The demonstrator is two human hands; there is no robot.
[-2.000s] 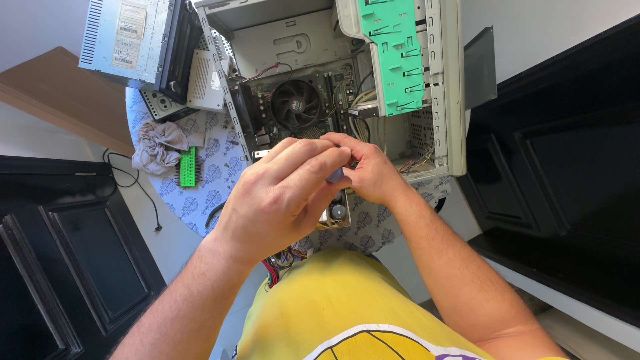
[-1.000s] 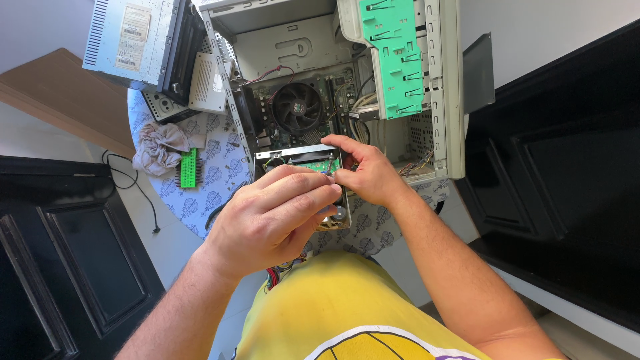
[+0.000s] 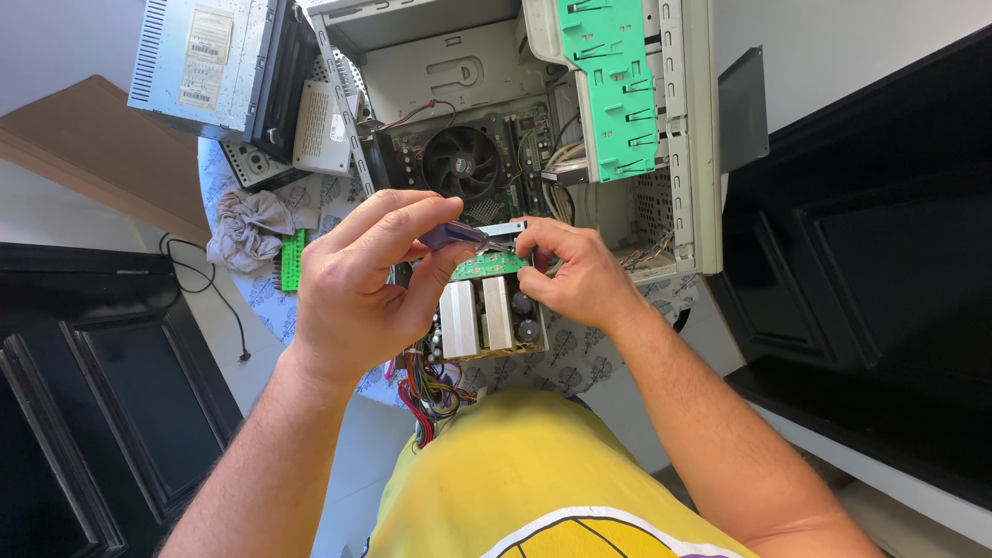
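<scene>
My left hand [image 3: 372, 271] grips the handle of a screwdriver [image 3: 453, 235], whose shaft points right toward my other hand. With thumb and fingers, my right hand [image 3: 570, 267] pinches the upper right corner of an opened power supply unit [image 3: 535, 349]; the exact part between the fingertips is hidden. Inside the unit show a green circuit board [image 3: 490, 266], two metal heat sinks [image 3: 459, 318] and round capacitors. A bundle of coloured cables [image 3: 422, 395] hangs from its lower left. Behind stands an open computer case [image 3: 690, 194] with a CPU cooler fan [image 3: 461, 163] on the motherboard.
A metal car stereo unit [image 3: 205, 66] and a white drive [image 3: 319, 128] lie at the upper left. A crumpled cloth [image 3: 246, 232] and a green terminal block [image 3: 293, 261] rest on the patterned tablecloth [image 3: 585, 349]. A green drive bracket [image 3: 616, 93] is on the case.
My left hand has moved up and left from over the power supply, uncovering its heat sinks. The screwdriver now shows clearly in it. My right hand stays at the unit's corner.
</scene>
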